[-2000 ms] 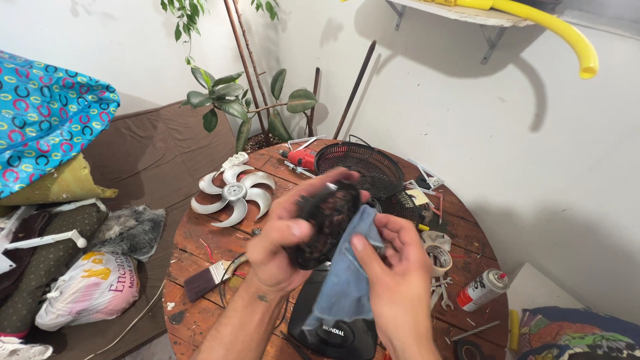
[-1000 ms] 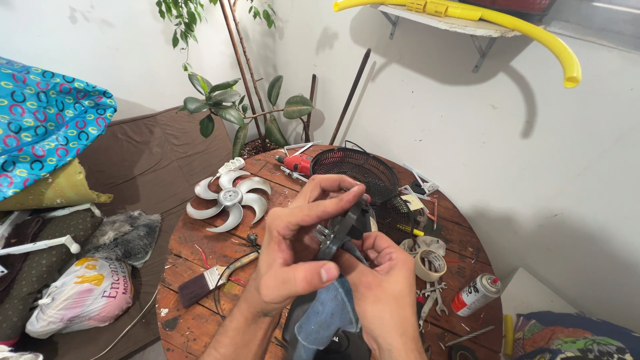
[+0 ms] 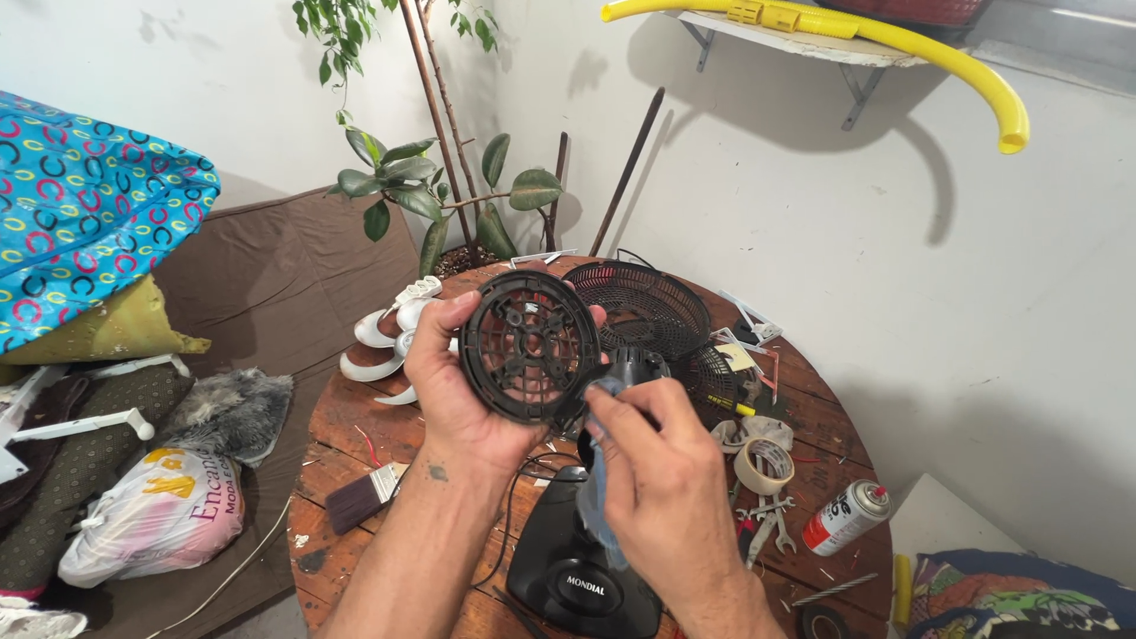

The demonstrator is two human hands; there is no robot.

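Note:
My left hand (image 3: 475,390) grips a round black plastic fan motor cover (image 3: 531,346), its ribbed inner side facing me. At the cover's lower right edge, my right hand (image 3: 661,461) pinches a blue cloth (image 3: 602,497) that hangs down from the fingers. Behind and below the hands stands a black Mondial fan base (image 3: 581,568), its motor housing (image 3: 635,364) partly hidden by my right hand. A white fan blade (image 3: 373,364) lies left of my left hand, partly covered by it. The black fan grille (image 3: 652,306) rests behind the cover.
On the round wooden table (image 3: 355,444) are a paintbrush (image 3: 359,501), masking tape (image 3: 763,465), several wrenches (image 3: 781,524), a spray can (image 3: 848,517) and a drill bit (image 3: 834,590). A potted plant (image 3: 461,257) stands behind it. A yellow corrugated tube (image 3: 958,67) overhangs a wall shelf.
The black cover has been turned so its round inner face shows toward me, held by my left hand alone. My right hand has shifted to its lower right edge with the blue cloth.

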